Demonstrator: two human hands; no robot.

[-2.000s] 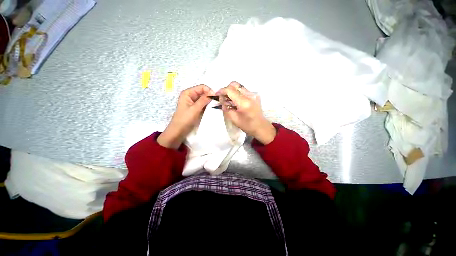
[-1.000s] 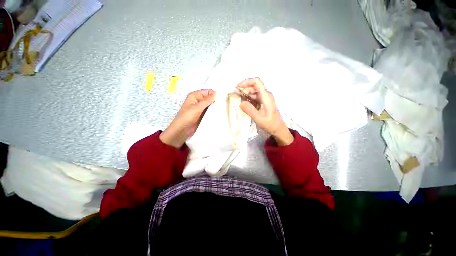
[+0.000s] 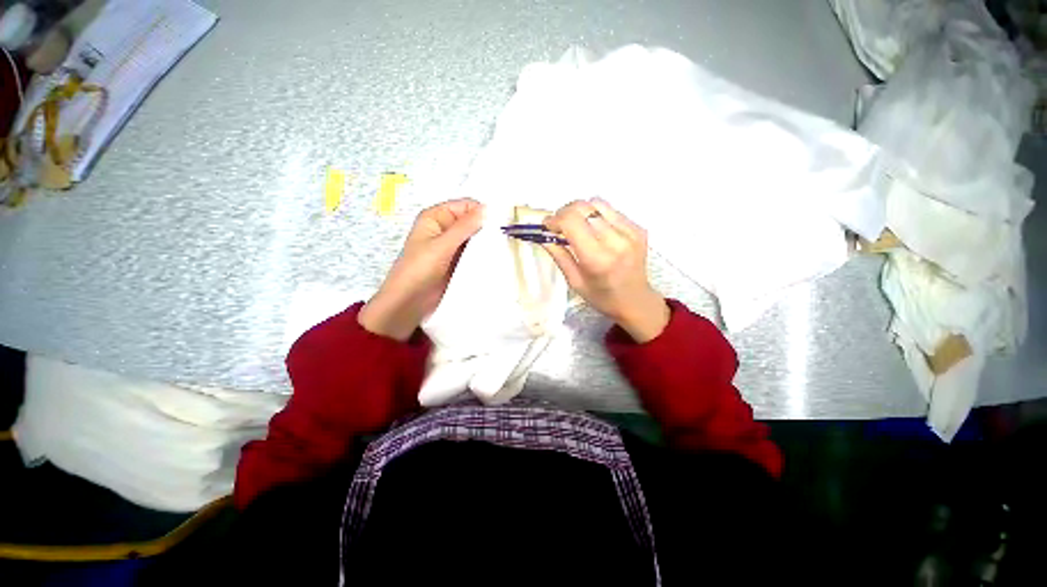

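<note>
A white garment point(image 3: 689, 172) lies overexposed on the table, one part drawn toward my body between my hands, with a tan-edged fold. My left hand point(image 3: 432, 258) pinches the cloth between thumb and fingertips. My right hand point(image 3: 606, 258) holds dark thread snips point(image 3: 534, 234), their tips pointing left toward my left fingertips over the cloth. Whether a thread lies between them is too small to tell.
Two yellow stickers point(image 3: 334, 189) lie left of my hands on the grey table point(image 3: 195, 264). A yellow tape measure point(image 3: 52, 132) rests on a paper sheet point(image 3: 144, 57). White pieces point(image 3: 953, 218) pile at right; a white bundle point(image 3: 126, 430) hangs lower left.
The snips were between both hands, then mostly hidden in my right hand as it opened; now they show plainly, pointing left. My left hand has kept its pinch with little movement.
</note>
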